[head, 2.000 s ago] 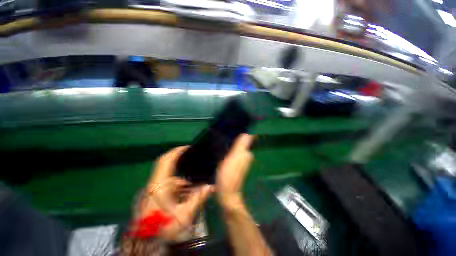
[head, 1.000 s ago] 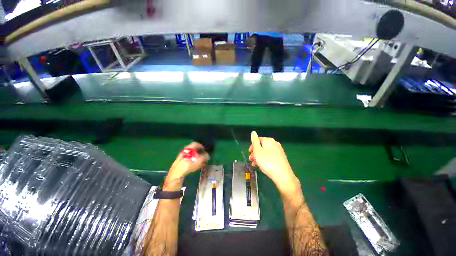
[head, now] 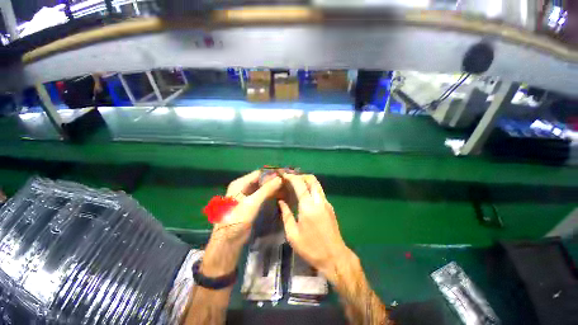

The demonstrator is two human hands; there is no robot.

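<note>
My left hand (head: 244,206), with a red patch on it and a black wristband, and my right hand (head: 312,222) are together in the middle of the view. Between them they hold a dark phone-sized piece (head: 269,219), blurred and mostly covered by the fingers; I cannot tell which part it is. Its far end shows at the fingertips. Below the hands lie two silver piles side by side, the left pile (head: 263,279) and the right pile (head: 307,284), with their far ends hidden by the piece and my right hand.
A large stack of shiny clear blister trays (head: 82,254) fills the left. A silver-clear rectangular part (head: 464,295) and a large black flat piece (head: 545,276) lie at right. A small dark part (head: 487,214) is on the green bench. A raised pale shelf (head: 253,54) crosses above.
My hands have moved from apart to together and now hold the dark piece. The thin line near my right fingertips no longer shows. The view has shifted slightly.
</note>
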